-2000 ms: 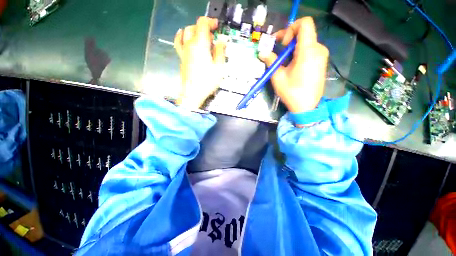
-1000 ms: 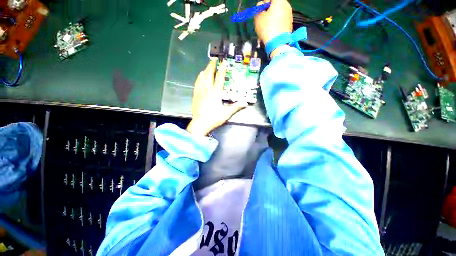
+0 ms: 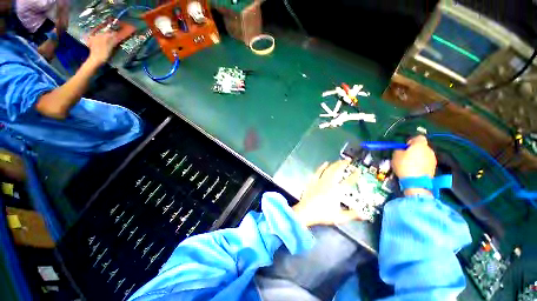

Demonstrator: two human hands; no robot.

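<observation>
A green circuit board [image 3: 366, 189] lies on the clear sheet [image 3: 306, 154] at the bench's front edge, its sockets facing the far side near the black plug fixture. My left hand [image 3: 325, 197] rests on the board's left side, thumb along its near edge, holding it. My right hand [image 3: 415, 159] is at the board's far right corner, closed on a blue pen-like tool [image 3: 383, 145] that points left over the plugs. What else the right fingers touch cannot be told.
Another board [image 3: 490, 266] lies right, one more [image 3: 229, 80] far left. White strips [image 3: 347, 119], a tape roll [image 3: 262, 44], an orange box [image 3: 181, 29] and an oscilloscope [image 3: 465, 44] stand beyond. A person in blue [image 3: 65, 106] works at left. A black tray [image 3: 159, 206] is below the edge.
The view has swung left, bringing in the oscilloscope and another person. My right hand has come back from beyond the plugs to the board's far right corner. My left hand stays on the board.
</observation>
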